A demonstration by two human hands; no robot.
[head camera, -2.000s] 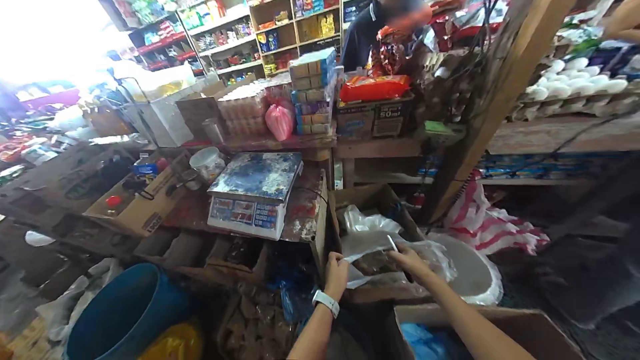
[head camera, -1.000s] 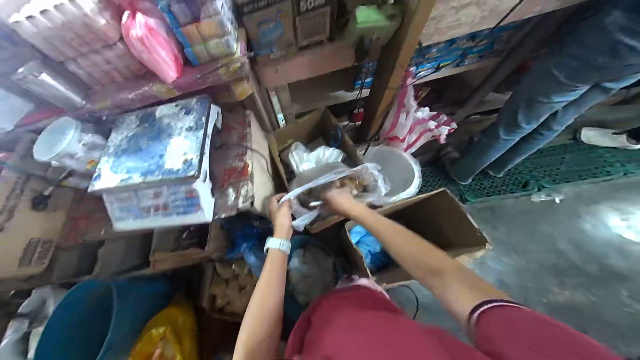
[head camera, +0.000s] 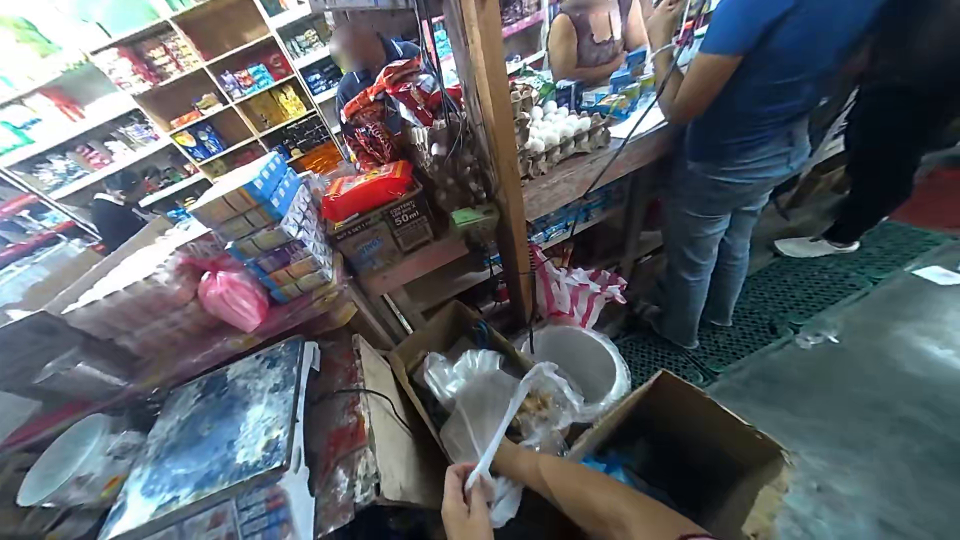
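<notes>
My left hand (head camera: 468, 499) grips the gathered edge of a clear plastic bag (head camera: 480, 420) at the bottom centre. My right forearm reaches in from the lower right, and my right hand (head camera: 504, 456) is mostly hidden behind the bag's plastic, so its fingers cannot be made out. Brownish contents (head camera: 534, 409), too unclear to name, show through clear plastic just beyond it. Behind the bag, more clear plastic bags (head camera: 461, 371) lie in an open cardboard box (head camera: 424, 341). A round white tub (head camera: 581, 360) lined with plastic stands at the box's right.
A weighing scale (head camera: 217, 420) sits at lower left. At right is an open cardboard box (head camera: 697, 450) with blue plastic inside. A wooden post (head camera: 495, 150) rises beyond the tub. A person in jeans (head camera: 701, 240) stands on a green mat (head camera: 780, 300); other people are farther back.
The view has tilted up from the floor toward the shelves. My left hand still holds the bag's edge; my right hand, visible at the bag's mouth before, is now mostly hidden by plastic.
</notes>
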